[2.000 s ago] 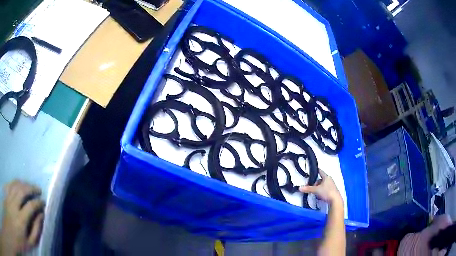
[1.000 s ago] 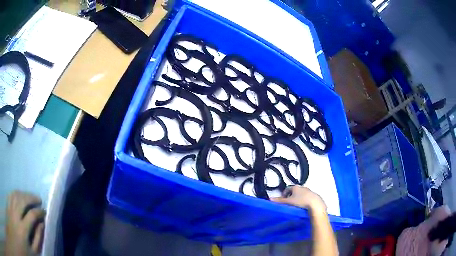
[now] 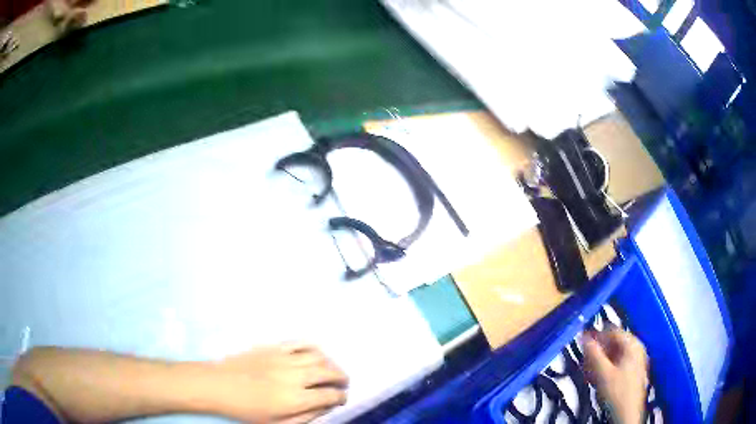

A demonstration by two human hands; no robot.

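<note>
A black headband assembly [image 3: 417,186] lies with its arch on the white papers [image 3: 489,186] and its two yokes towards the pale bench sheet [image 3: 149,273]. My left hand [image 3: 286,385] rests on the sheet near its front edge, fingers loosely curled; whether it is open or shut is unclear. My right hand [image 3: 617,368] is over the blue bin [image 3: 676,331] at the lower right, fingers bent and blurred. Black headbands [image 3: 551,402] lie on white in the bin, partly hidden by my right hand. What my right fingers touch is unclear.
A dark green conveyor belt [image 3: 224,74] runs behind the sheet. A tan mat [image 3: 510,302] carries a black phone [image 3: 561,244] and a bulky black object [image 3: 580,178]. A stack of white sheets [image 3: 530,58] stands at the back right. Another person's hand [image 3: 66,15] shows at the upper left.
The view has swung left, bringing the bench sheet and whole headband into view and the bin to the lower right. My right hand has moved from the bin's near rim to over its headbands.
</note>
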